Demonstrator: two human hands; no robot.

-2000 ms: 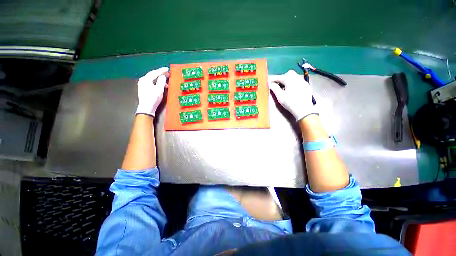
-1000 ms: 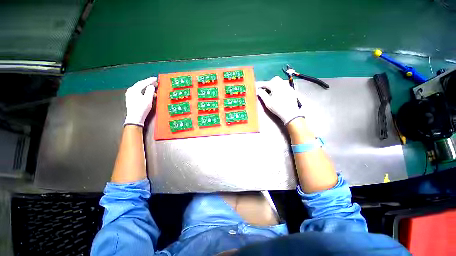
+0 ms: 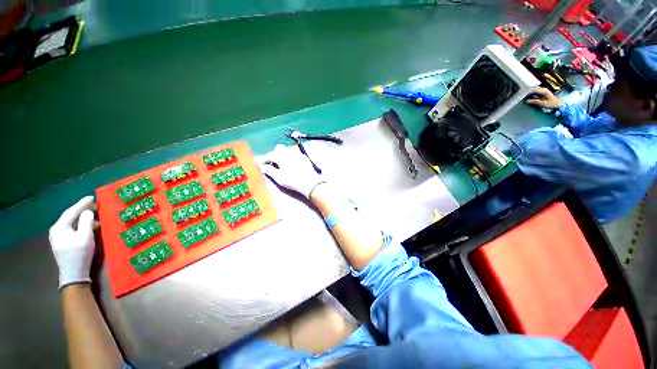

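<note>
An orange-red foam pad (image 3: 160, 218) lies on the metal plate at left centre, tilted in the view. Green circuit boards (image 3: 186, 192) lie on it in a 3-by-4 grid. My left hand (image 3: 74, 243), in a white glove, holds the pad's left edge, fingers partly hidden. My right hand (image 3: 294, 170), also gloved, holds its right edge near the back corner, thumb at the edge. The side cutters (image 3: 317, 137) lie with their handles apart just behind my right hand, which holds no tool.
Metal plate (image 3: 288, 270) under the pad; green belt (image 3: 238, 79) behind. To the right are a black brush (image 3: 401, 143), a blue stick with a yellow end (image 3: 409, 95), a pale-framed fan unit (image 3: 490, 86), a person in blue (image 3: 576, 155) and red sheets (image 3: 544, 263) in a black bin.
The view has swung right, bringing the person, fan unit and more of the bin into sight. My hands stay at the pad's two sides.
</note>
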